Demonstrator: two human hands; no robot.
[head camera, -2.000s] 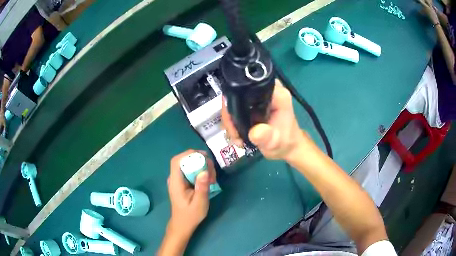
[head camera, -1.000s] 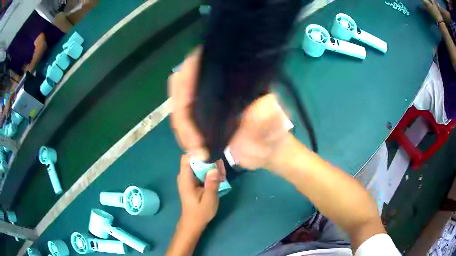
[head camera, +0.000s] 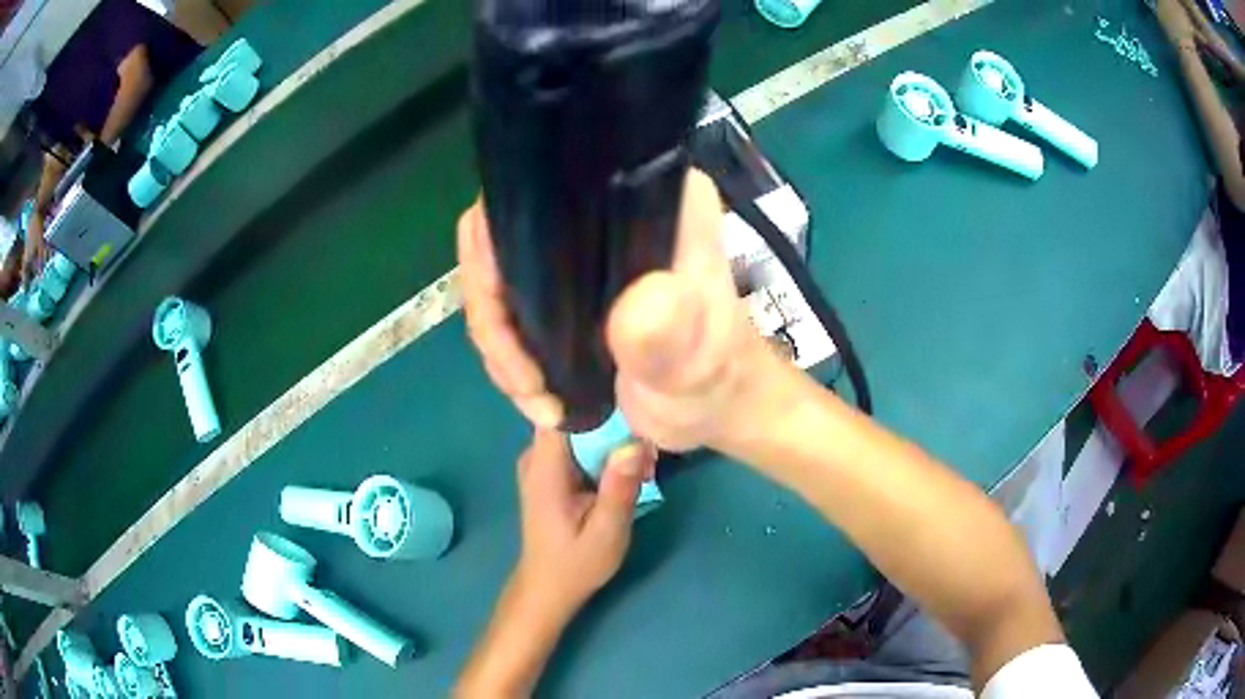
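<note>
My right hand is shut around a thick black electric screwdriver, upright in the middle of the view. Its lower end is over the top of a light aqua handheld fan; the tip and the contact are hidden. My left hand is shut on this fan from below, so only small parts of it show. The white and grey screw feeder stands behind my right hand and is mostly hidden. The black cord curves down on its right.
Fans lie on the green bench at lower left, such as one fan, and two at upper right. A single fan lies on the dark green conveyor. People's arms show at both upper corners. A red stool stands at right.
The screwdriver has moved from over the feeder to above the fan in my left hand. Since one second ago, the feeder has come partly back into view. The fan on the conveyor has shifted up and right.
</note>
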